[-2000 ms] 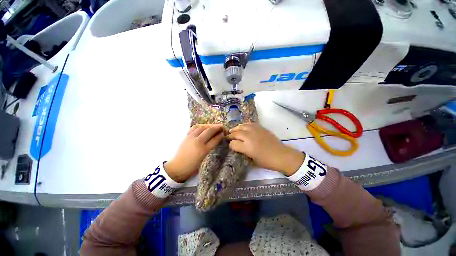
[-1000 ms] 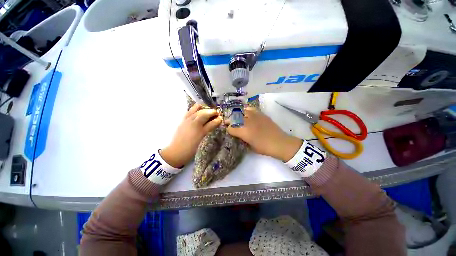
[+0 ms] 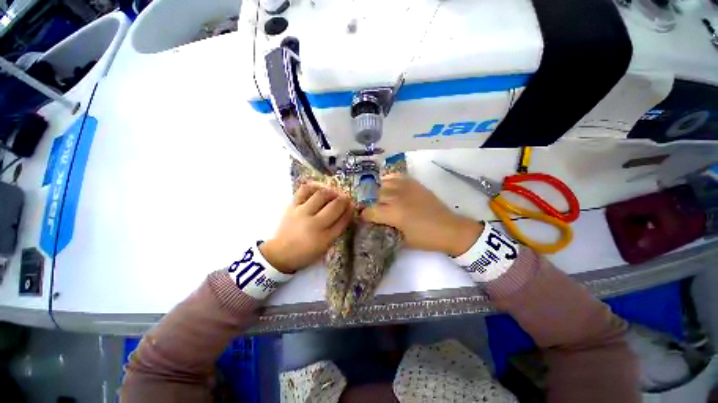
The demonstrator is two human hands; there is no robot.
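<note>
A grey-brown flecked tweed piece (image 3: 358, 271) lies under the needle area of the sewing machine (image 3: 441, 118), its pointed end reaching the table's front edge. A groove runs down its middle. My left hand (image 3: 315, 224) presses on it left of the groove, with fingers bent at the presser foot area (image 3: 365, 185). My right hand (image 3: 413, 214) holds it on the right, close beside the foot. The fingertips of both hands nearly meet. The needle tip and the cloth under my fingers are hidden.
Scissors with red and yellow-orange handles (image 3: 538, 197) lie right of the needle. A dark red case (image 3: 655, 224) lies further right. A measuring tape strip (image 3: 409, 305) runs along the front edge. Blue crates (image 3: 642, 319) stand below the table. A white bin (image 3: 177, 27) is at the back left.
Compared with one second ago, both hands have come slightly toward me and the tweed's pointed end reaches further over the front edge. The view has shifted a little.
</note>
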